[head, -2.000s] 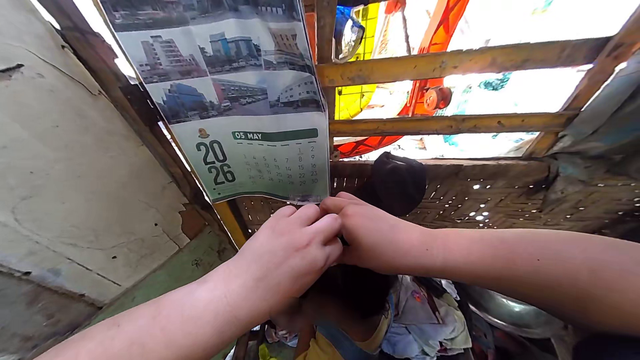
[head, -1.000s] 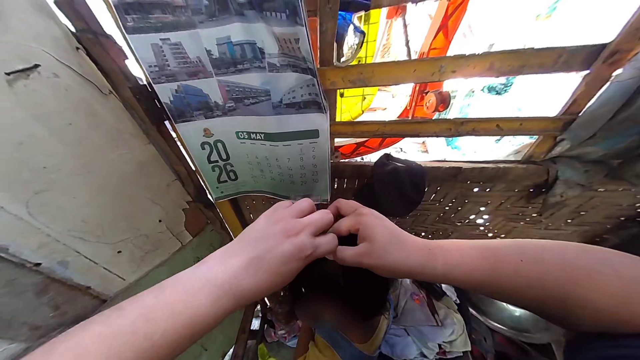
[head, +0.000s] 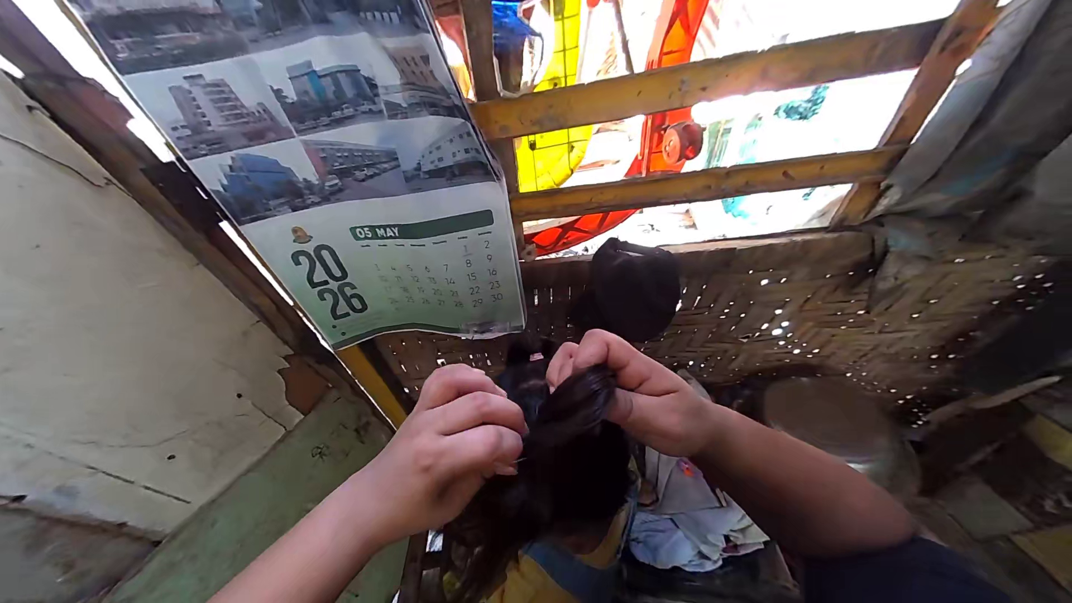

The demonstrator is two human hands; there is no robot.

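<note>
Dark hair (head: 578, 477) on the head of a person in a yellow top (head: 536, 578) fills the lower middle, seen from above. My right hand (head: 636, 394) grips a lock of this hair between thumb and fingers, on the right side of the head. On the left side, my left hand (head: 469, 444) has its fingers curled against the hair; the fingertips are partly hidden, and strands seem to pass under them. A small pink hair tie (head: 537, 358) shows near the top of the head, between and just beyond my hands.
A paper wall calendar (head: 402, 276) hangs ahead at the left. A black cap (head: 635, 289) hangs on the woven bamboo wall (head: 754, 310), under wooden window slats (head: 712, 84). Crumpled clothes (head: 695, 519) and a round metal pot (head: 837, 419) lie at the lower right. A painted panel (head: 117, 335) stands left.
My hands were close together just below the calendar; now they are apart, with a lock of hair showing in my right hand. More of the head shows between them.
</note>
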